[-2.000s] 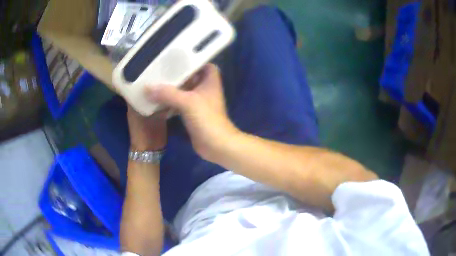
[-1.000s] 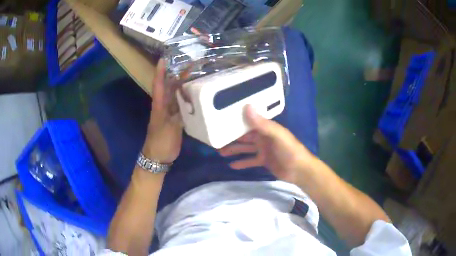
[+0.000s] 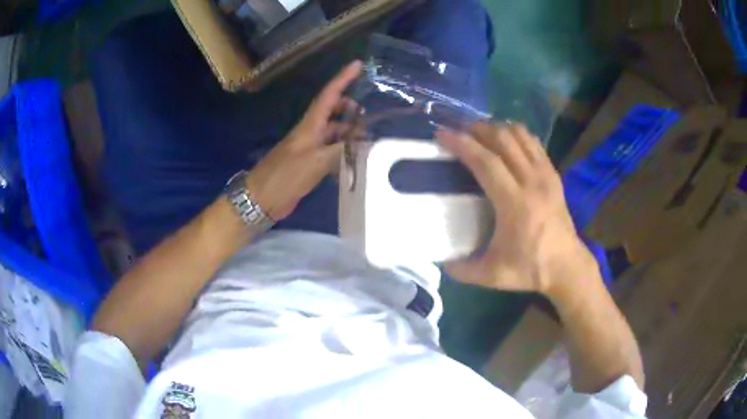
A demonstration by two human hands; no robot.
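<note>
The cream-white device (image 3: 418, 217) with a long black oval window is held upright above my lap, against my shirt front. My right hand (image 3: 524, 204) grips its right side, with the thumb and fingers around it. A clear, stiff blister tray (image 3: 422, 86) is just beyond the device's top edge. My left hand (image 3: 315, 147), with a metal watch at the wrist, is at the device's upper left, with fingers at the tray's left edge. Whether the device sits partly in the tray is hard to tell.
An open carton (image 3: 232, 69) with small boxes is at the top, over my legs. A blue crate (image 3: 57, 188) and white packs in clear bags (image 3: 37, 327) are at the left. Brown cartons (image 3: 655, 196) and blue material (image 3: 627, 151) are at the right, on the green floor.
The device and tray have moved right. My right hand has gone from the device's lower front to its right side. The view has shifted, with the carton now higher in the picture.
</note>
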